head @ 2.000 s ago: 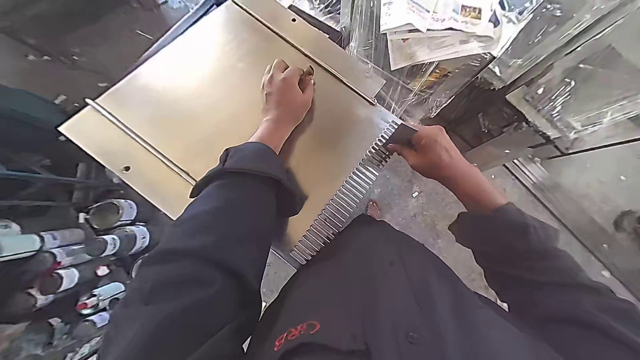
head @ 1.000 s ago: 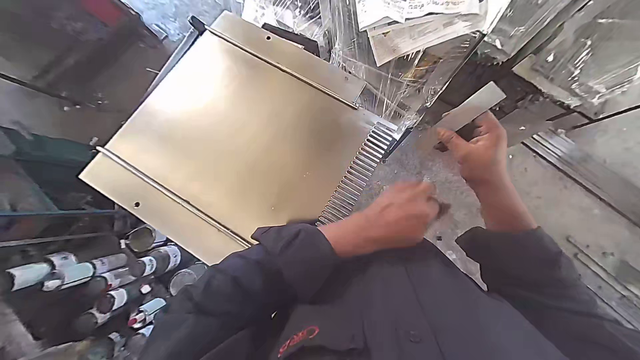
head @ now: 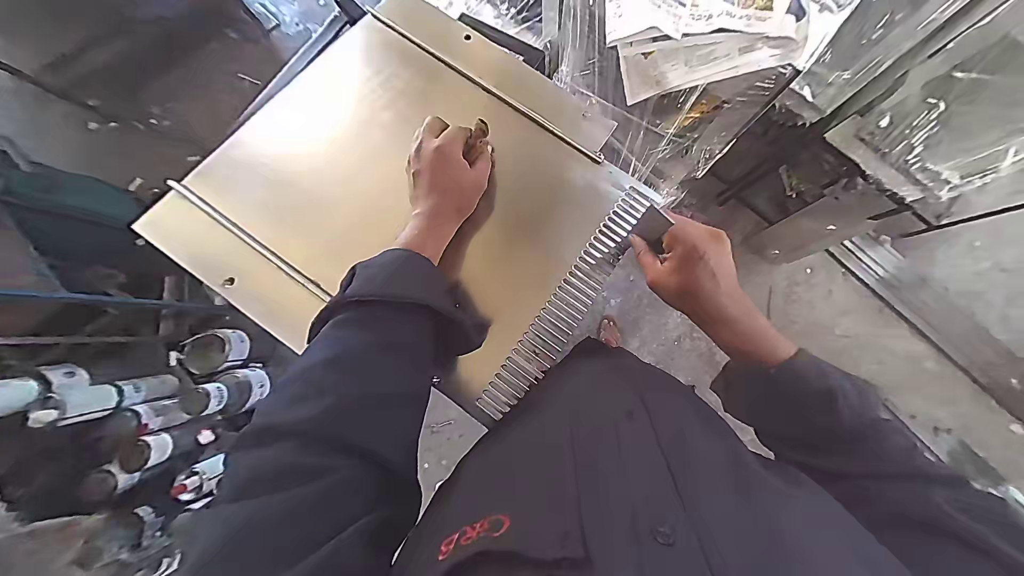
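Note:
A large shiny sheet-metal panel (head: 320,144) lies tilted across the view, with a raised rib near each of two sides and a row of slots (head: 564,300) along its near right edge. My left hand (head: 450,172) rests over the middle of the panel, its fingers curled round a small dark piece that is too hidden to name. At the slotted edge's upper end, my right hand (head: 692,256) pinches a flat metal strip (head: 652,226) between thumb and fingers, the strip touching or overlapping the slots.
Many bottles or cans (head: 216,352) lie stacked at the lower left. Newspaper (head: 704,48) and plastic-wrapped metal pieces (head: 944,120) stand at the upper right. Long metal bars (head: 920,304) lie on the floor at the right. A foot (head: 610,330) shows below the slotted edge.
My left hand has moved from beside the slotted edge back over the panel's middle. My right hand has brought the flat strip from right of the panel to the slotted edge.

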